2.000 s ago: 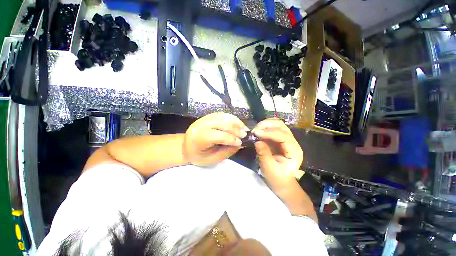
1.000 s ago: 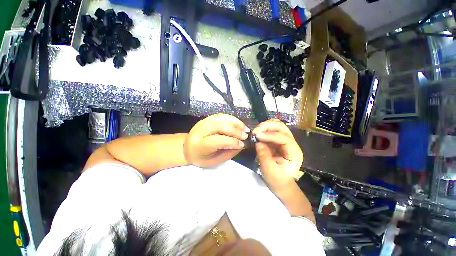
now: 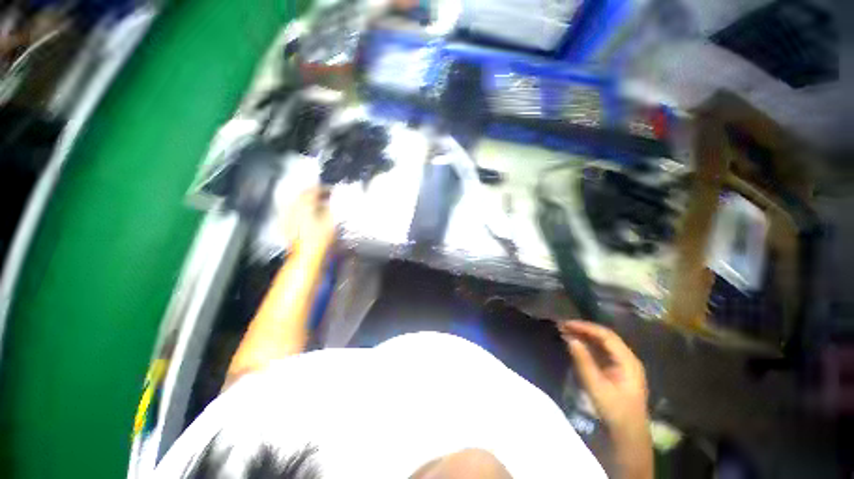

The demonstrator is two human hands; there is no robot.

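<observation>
The frame is badly blurred. My left hand (image 3: 314,220) reaches out to the left part of the bench, just below the left heap of black parts (image 3: 356,150). Its fingers are too blurred to tell whether they hold anything. My right hand (image 3: 609,370) is low in front of the bench edge at the right, with fingers partly curled; whether a small part is in it cannot be told. The black panel (image 3: 436,201) lies on the bench between the two heaps. The dark green electric screwdriver (image 3: 566,248) lies to its right.
The right heap of black parts (image 3: 627,210) lies beside the screwdriver. A cardboard box (image 3: 693,257) with a white tray (image 3: 738,241) stands at the right. Blue bins (image 3: 534,94) line the back. The green conveyor (image 3: 103,253) runs along the left, with a yellow-handled tool (image 3: 147,400) at its edge.
My hands have parted from the small dark part they pinched together. My left hand has gone out to the left of the bench, my right hand to the right. The view has swung left.
</observation>
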